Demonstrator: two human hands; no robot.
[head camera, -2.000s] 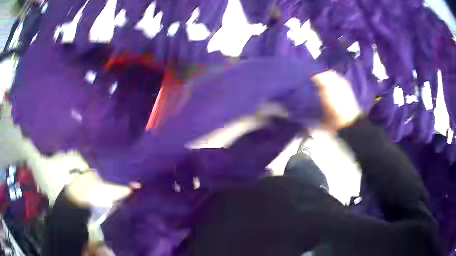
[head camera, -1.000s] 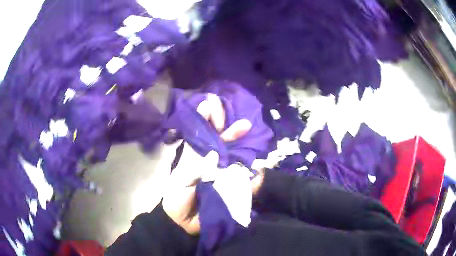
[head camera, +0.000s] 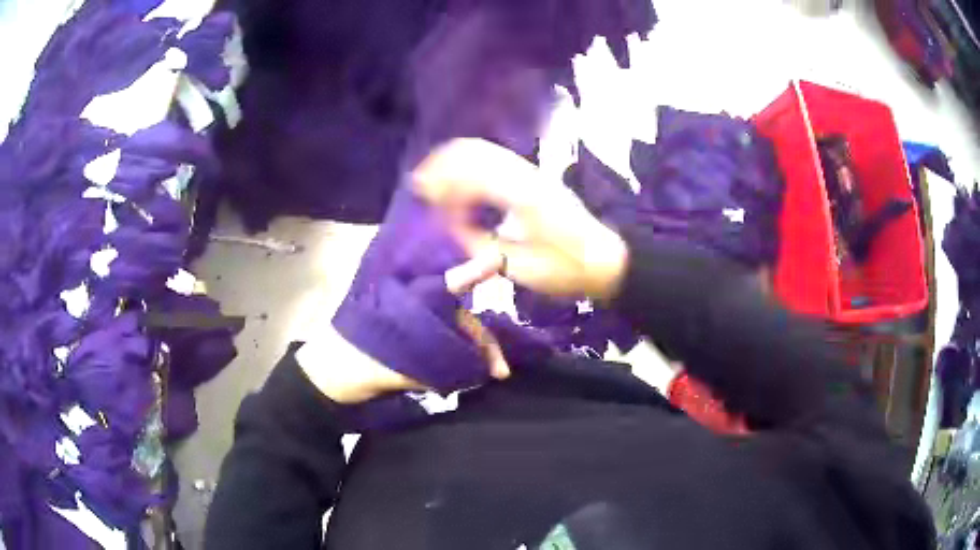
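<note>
A purple garment (head camera: 403, 290) is bunched between my two hands in front of my chest. My left hand (head camera: 365, 365) is under and inside the cloth. Its wrist shows at the lower left, and fingertips show at the garment's right edge. My right hand (head camera: 537, 220) lies over the upper right of the garment, fingers curled and pinching at the cloth, slightly blurred. Part of the left palm is hidden by the cloth.
A large purple garment pile (head camera: 65, 215) runs down the left side. A dark purple heap (head camera: 322, 107) lies ahead. A smaller purple mound (head camera: 699, 172) lies beside a red plastic bin (head camera: 806, 204) holding dark items. Another red object (head camera: 709, 403) shows below my right arm.
The view has turned right, so the red bin sits higher and nearer the middle. My right hand has moved up over the garment, and the garment is now wrapped around my left hand.
</note>
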